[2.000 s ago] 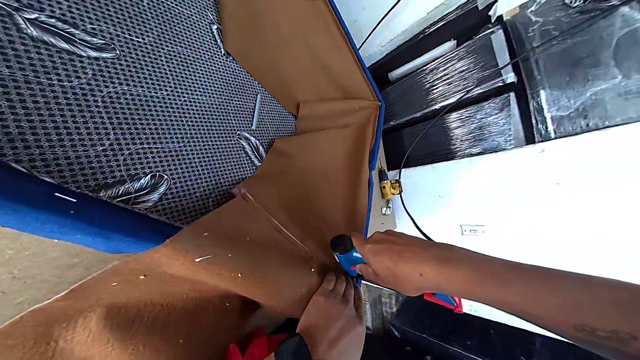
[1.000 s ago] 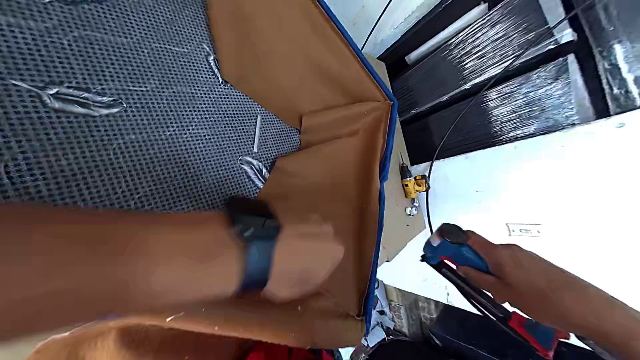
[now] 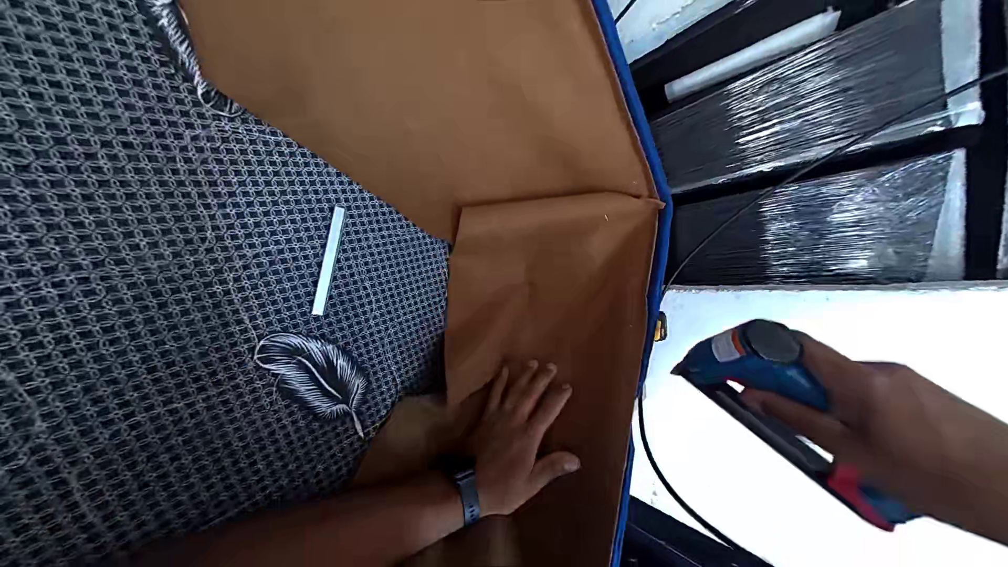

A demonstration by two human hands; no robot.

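My left hand (image 3: 520,441) lies flat, fingers spread, on brown fabric (image 3: 551,315) and wears a dark wristband. The fabric has a folded flap and meets a blue fabric edge (image 3: 642,142) on its right. At the right, my right hand (image 3: 843,402) grips a blue and black staple gun (image 3: 756,362), held off the blue edge with its nose toward it. Dark patterned fabric (image 3: 157,315) with a feather motif spreads on the left; a short pale strip (image 3: 328,261) lies on it.
Plastic-wrapped dark panels (image 3: 858,213) stand at the upper right beside a white wall (image 3: 929,331). A black cable (image 3: 654,465) runs down past the blue edge. A small part of a yellow tool (image 3: 661,327) shows behind that edge.
My left hand has moved from beside the staple gun up onto the brown fabric. The staple gun has come away from the blue edge, still in my right hand. The view has come closer.
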